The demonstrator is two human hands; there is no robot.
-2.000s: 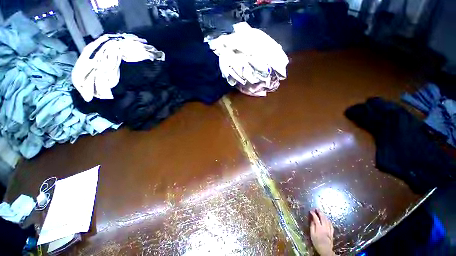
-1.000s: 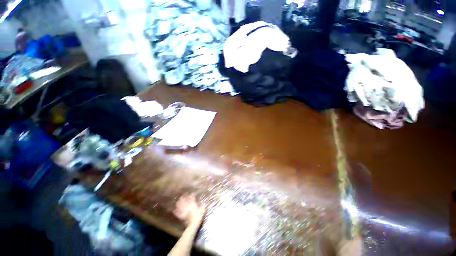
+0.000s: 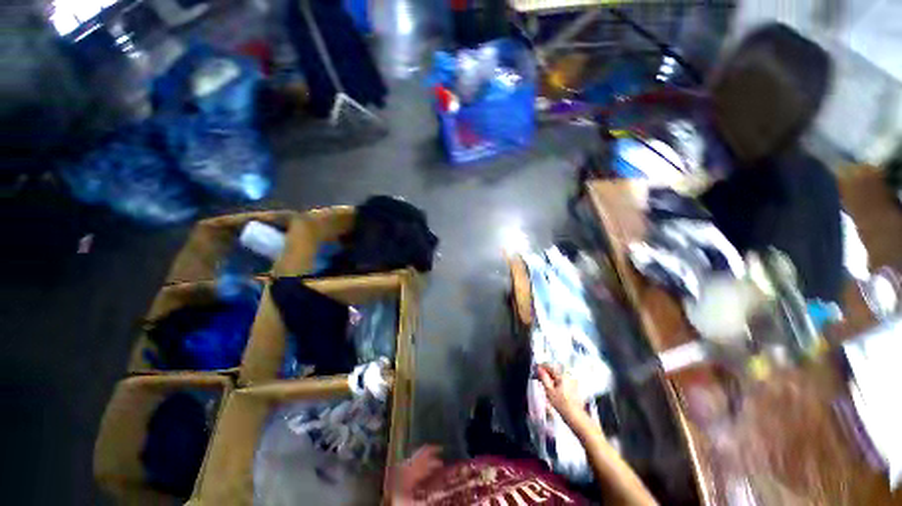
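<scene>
Pale striped or white cloth pieces (image 3: 569, 321) lie on a low stand between the boxes and the table. My right hand (image 3: 559, 385) is over these pieces, fingers pointing forward; blur hides whether it grips any. My left hand (image 3: 419, 468) is at the bottom, beside the maroon shirt, blurred, with nothing visible in it.
A cardboard divided box (image 3: 404, 336) holding dark, blue and pale cloth stands on the floor at left. The brown table (image 3: 682, 435) is at right with cluttered items and a white paper sheet (image 3: 880, 385). A blue bag (image 3: 485, 119) and blue plastic bags (image 3: 213, 128) lie beyond. A dark-clothed person or seat back stands upper right.
The view has swung left and down from the tabletop to the floor and boxes. My right hand is now over the pale cloth; my left hand is off the table.
</scene>
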